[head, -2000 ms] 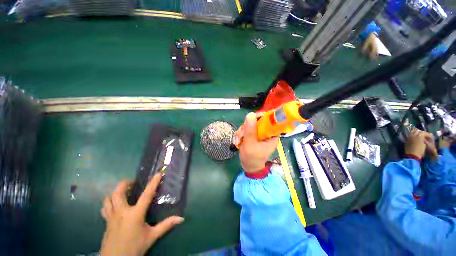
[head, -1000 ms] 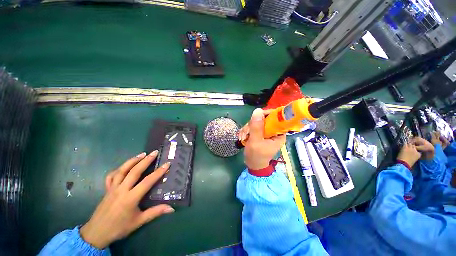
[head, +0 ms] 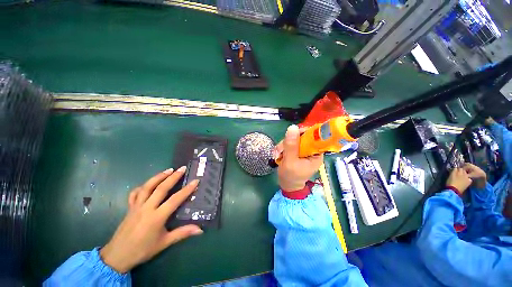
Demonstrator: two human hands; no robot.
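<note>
An open phone body [head: 205,182] lies on a flat black fixture [head: 184,150] in front of me. My left hand [head: 154,216] rests with spread fingers on the left edge of the phone and fixture, gripping nothing. My right hand [head: 296,162] holds an orange electric screwdriver [head: 327,136] with a black hose at its rear. The driver's tip end points left, at the right edge of a round silvery screw dish [head: 255,152]. The very tip is hard to make out.
Another phone on a black fixture [head: 245,66] lies beyond the pale rail [head: 168,105]. A red pouch [head: 324,109] sits by the metal post [head: 401,33]. A white tray [head: 375,214] with a phone lies right. Stacked clear trays [head: 17,168] stand left. Another worker's hands [head: 467,175] are far right.
The view has shifted, so bench items appear further right. Since the first frame, my left hand has moved further up along the phone's left side. My right hand keeps the screwdriver beside the dish.
</note>
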